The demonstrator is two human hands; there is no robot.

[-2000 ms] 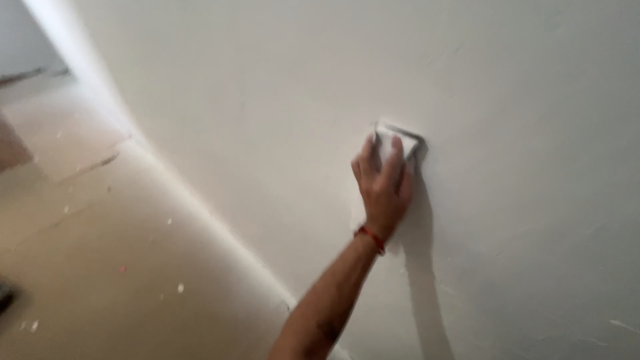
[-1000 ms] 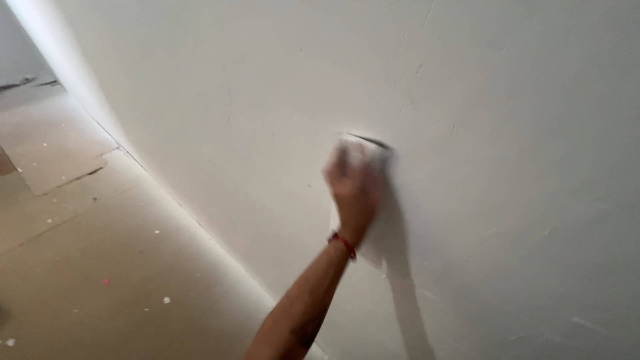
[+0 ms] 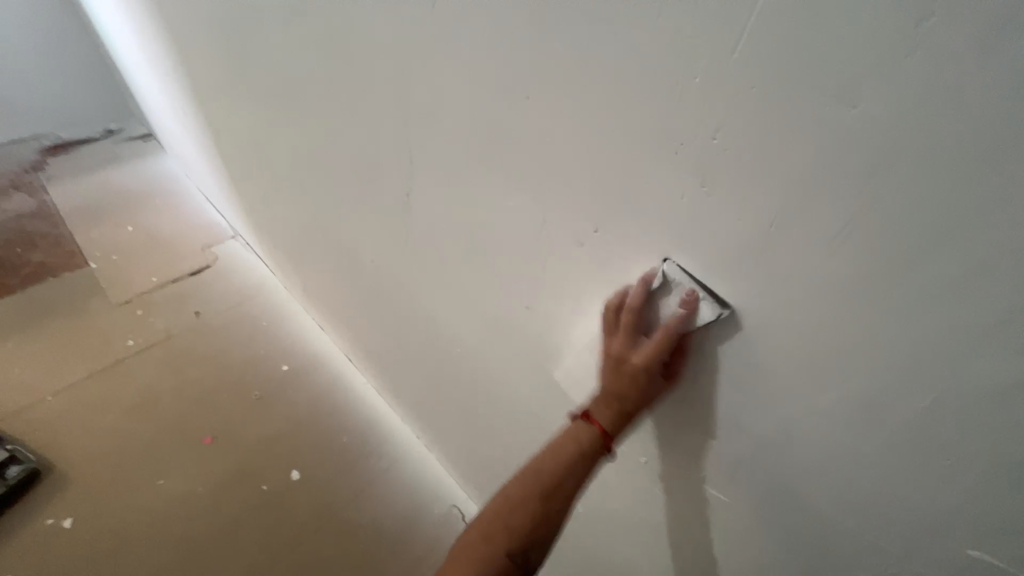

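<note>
My right hand (image 3: 646, 340), with a red cord bracelet (image 3: 597, 430) at the wrist, grips a small white block with dark edges (image 3: 694, 294), which looks like a sanding block. The block lies flat against a pale plastered wall (image 3: 448, 208), its dark edge facing up and to the right. My fingers and thumb are spread over its back. Fine scratches and small pits mark the wall above and beside it. The shadow of my arm falls on the wall below the block. My left hand is not in view.
A floor covered with brown sheets (image 3: 200, 480) runs along the wall's foot at the left, spotted with white chips (image 3: 295, 474). A reddish patch (image 3: 36, 232) shows between sheets. A dark object (image 3: 14, 470) is cut off at the left edge. Another wall (image 3: 56, 64) stands beyond.
My right hand, still on the block, has moved along the wall; it is lower and farther right in view than one second ago. The block is tilted more. The view has shifted somewhat.
</note>
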